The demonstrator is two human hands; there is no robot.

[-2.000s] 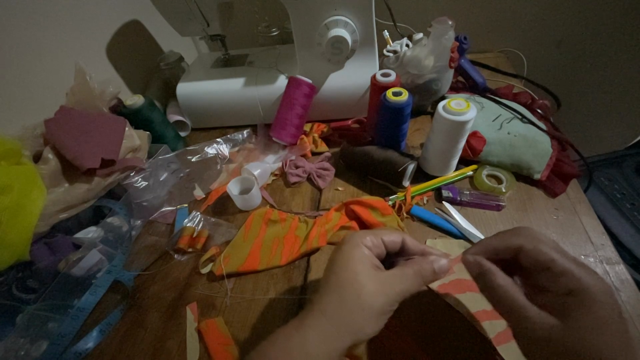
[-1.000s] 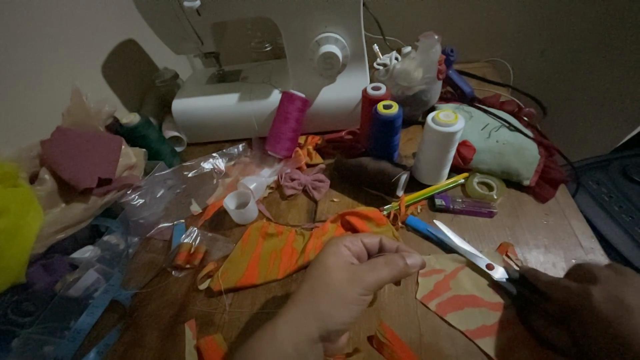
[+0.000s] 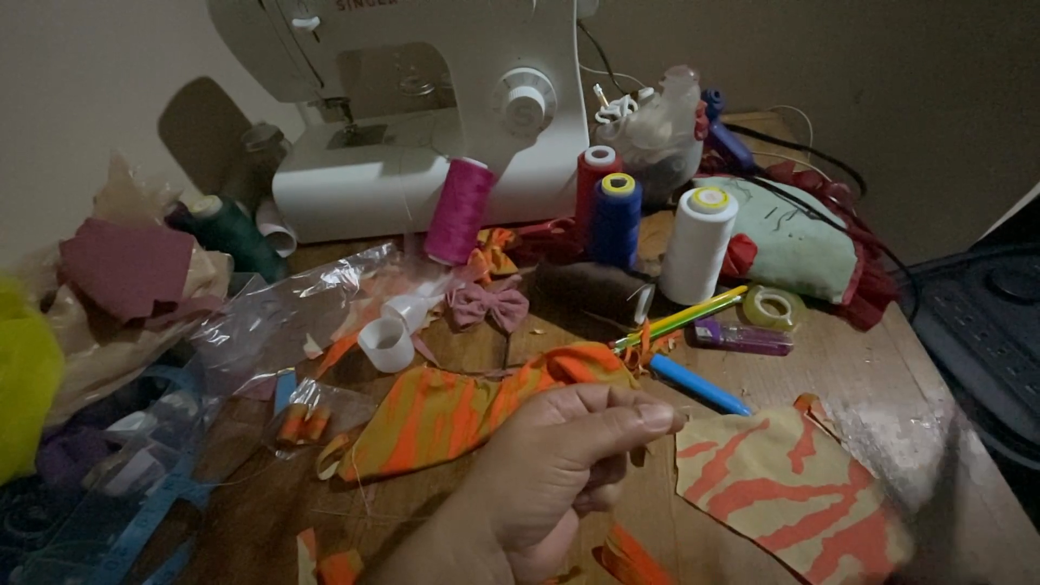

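My left hand [image 3: 569, 463] pinches thumb against fingers at the corner of a tan fabric piece with orange stripes [image 3: 780, 487], which spreads to the right over the table. My right hand is out of the frame. Behind my left hand lies an orange and olive striped fabric strip [image 3: 439, 414]. A blue pen or marker [image 3: 700, 385] rests just behind the tan piece. Beyond it are a yellow pencil and a green one [image 3: 691, 315], a purple lighter [image 3: 743, 335] and a roll of clear tape [image 3: 772, 309].
A white sewing machine [image 3: 422, 195] stands at the back. Before it are magenta [image 3: 461, 211], blue [image 3: 616, 219] and white [image 3: 700, 244] thread cones. A pink bow [image 3: 487, 305] lies mid-table. Plastic bags [image 3: 276, 301] and a blue measuring tape [image 3: 154, 528] crowd the left.
My right hand, at the fabric two seconds ago and on scissors one second ago, has left the view. The scissors are no longer seen. More of the tan piece shows.
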